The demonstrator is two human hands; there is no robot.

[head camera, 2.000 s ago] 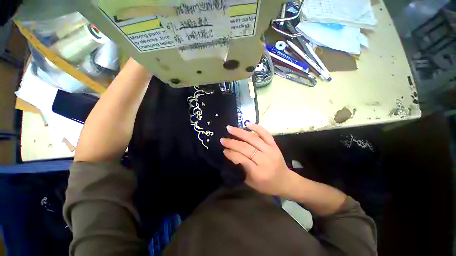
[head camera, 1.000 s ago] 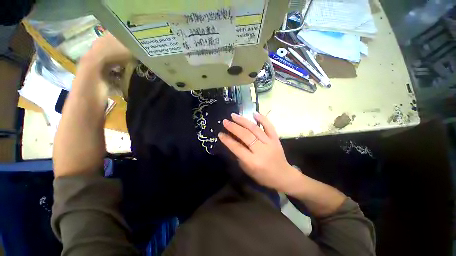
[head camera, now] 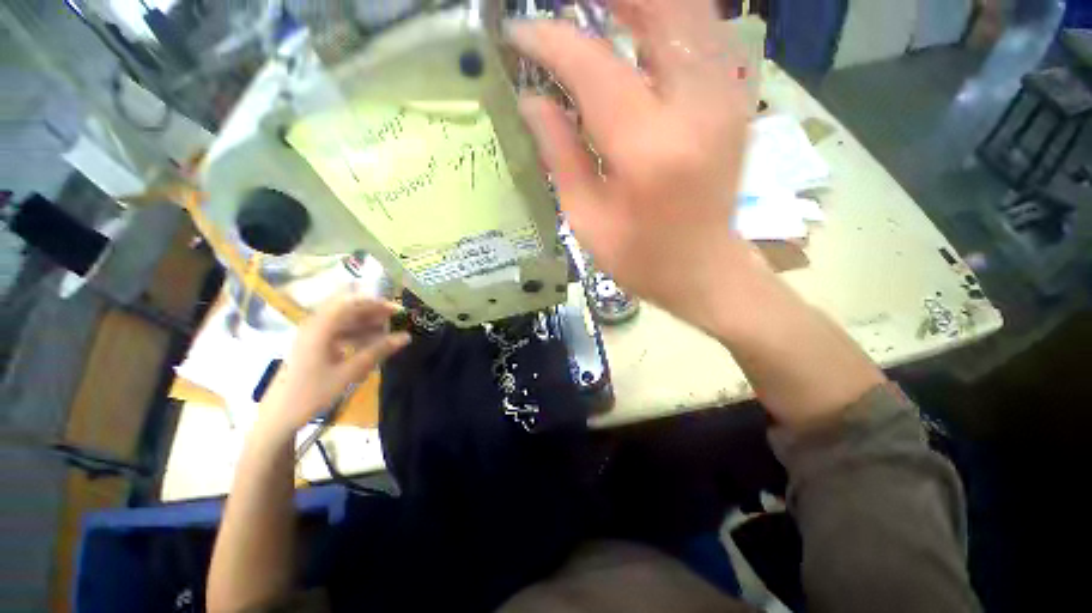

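The dark garment piece point(head camera: 461, 419) with pale scroll embroidery lies on the machine bed and hangs into the lap. The sewing machine head point(head camera: 449, 204) stands over it, with a bright metal plate point(head camera: 584, 341) to the right of the cloth. My left hand point(head camera: 341, 359) is left of the machine head at the cloth's edge, fingers curled with thumb and fingertips close; whether it pinches anything cannot be seen. My right hand point(head camera: 647, 144) is raised at the upper right side of the head, fingers bent towards its fittings, slightly blurred; any thread there cannot be made out.
Papers point(head camera: 778, 180) lie on the worn table point(head camera: 874, 252) at right. A small round metal container point(head camera: 614, 302) sits beside the bed. A black smartphone point(head camera: 270, 378) and papers are at left, with a yellow-brown wooden bar point(head camera: 240, 258). A blue bin point(head camera: 216, 513) is at lower left.
The view has tilted up. My right hand has left the cloth and risen to the machine head's upper right side. My left hand has come down beside the cloth, left of the head.
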